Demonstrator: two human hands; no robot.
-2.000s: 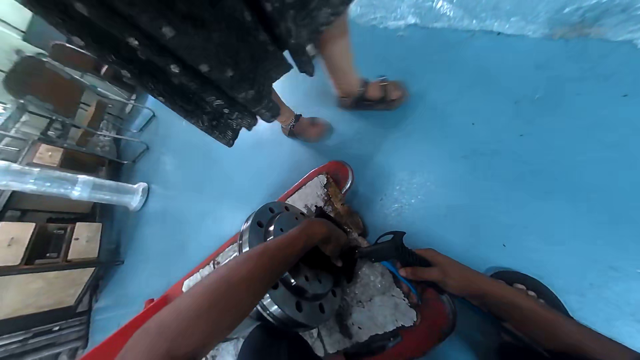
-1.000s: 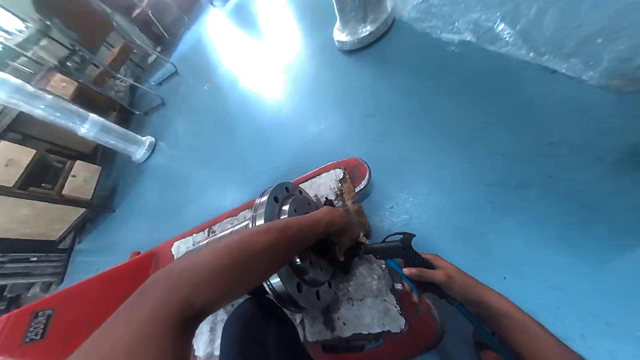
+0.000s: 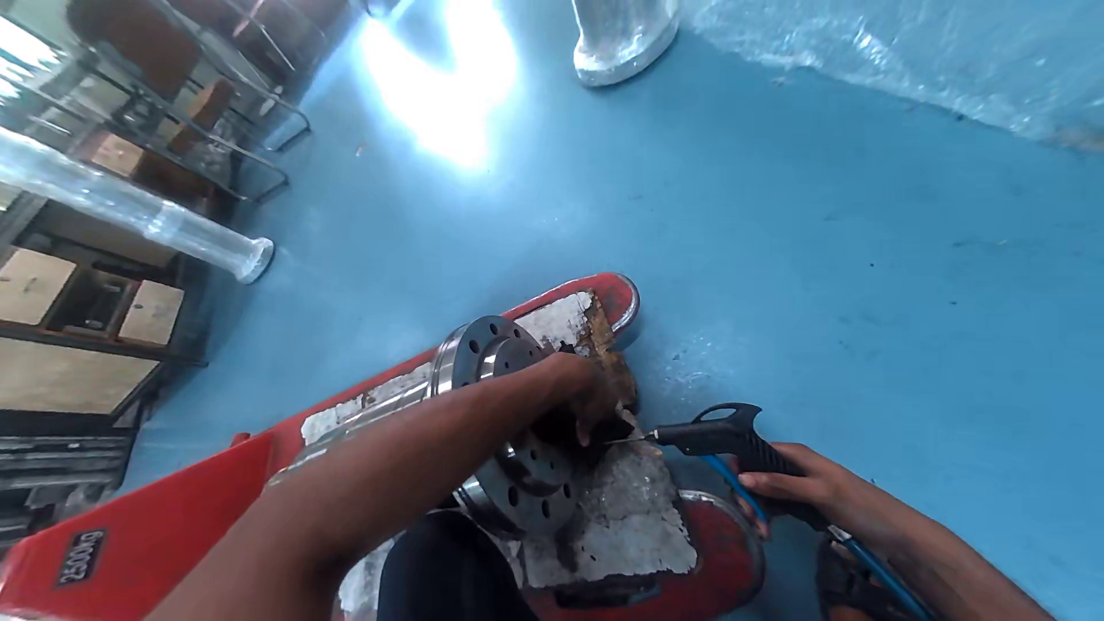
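Observation:
A black air blow gun [image 3: 733,435] with a blue hose is gripped in my right hand [image 3: 789,483], its thin nozzle pointing left toward my left hand. My left hand [image 3: 586,397] reaches across the flanged metal cylinder [image 3: 483,354] and is closed on a dark thing, perhaps a cloth, at the end of the part. My fingers partly hide what it is. The cylinder, with holes around its flange, lies on a worn, white-coated board [image 3: 630,517] across the forks of a red pallet jack [image 3: 198,492].
Plastic-wrapped posts stand at the left [image 3: 164,216] and top [image 3: 621,43]. Metal-framed chairs [image 3: 155,52] and a wooden cabinet [image 3: 78,371] are at the left. Plastic sheeting [image 3: 931,60] lies along the top right. My knee [image 3: 448,569] is beside the cylinder.
The person in a dark patterned garment and sandals, seen two seconds ago, is out of view. Both hands remain near the cylinder's end, with the blow gun still in the right.

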